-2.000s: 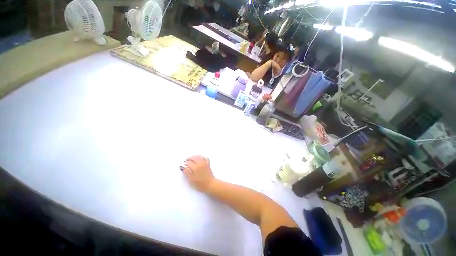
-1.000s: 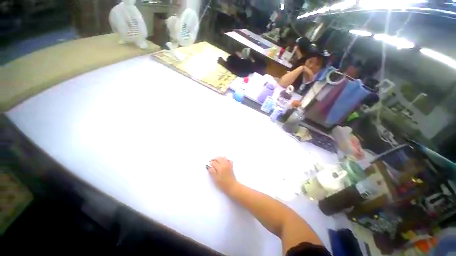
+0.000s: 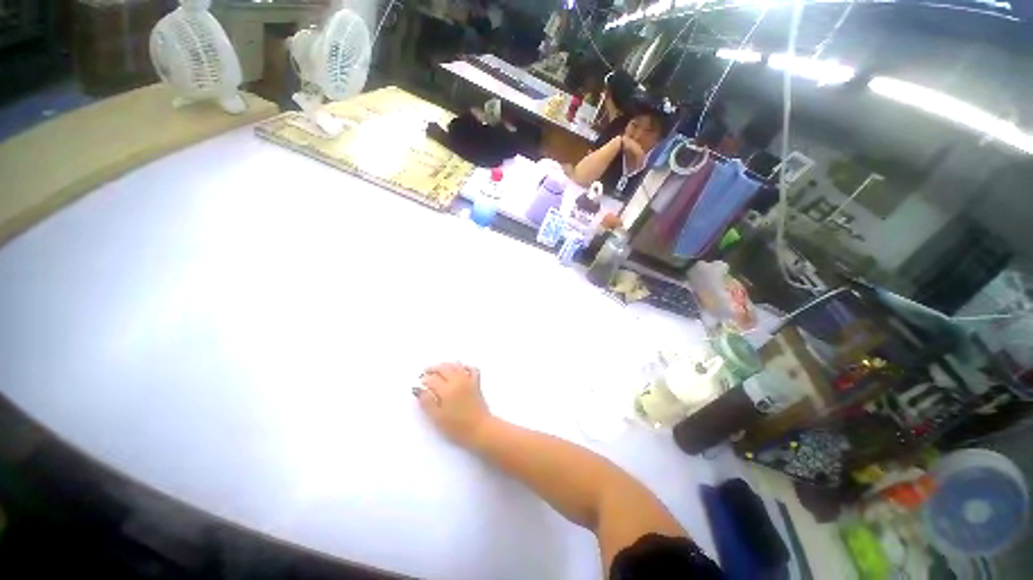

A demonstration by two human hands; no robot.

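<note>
The large white worktable (image 3: 261, 329) fills the middle and left of the view. My right hand (image 3: 453, 402) rests on it near the middle, palm down, with the fingers bent a little and slightly apart. My forearm comes in from the lower right, with a dark sleeve. A small dark spot shows at a fingertip; I cannot tell what it is. No held object shows. My left hand is out of the picture.
Bottles (image 3: 544, 198), white cones (image 3: 680, 380), a dark cylinder (image 3: 714, 421) and a navy folded cloth (image 3: 744, 527) line the far and right sides. Two white fans (image 3: 332, 57) stand far left, a blue-white fan (image 3: 976, 510) lower right. A person (image 3: 623, 153) sits across.
The camera view swung and came back near its first framing. My right hand stays in about the same place on the table. The seated person keeps a hand at the face.
</note>
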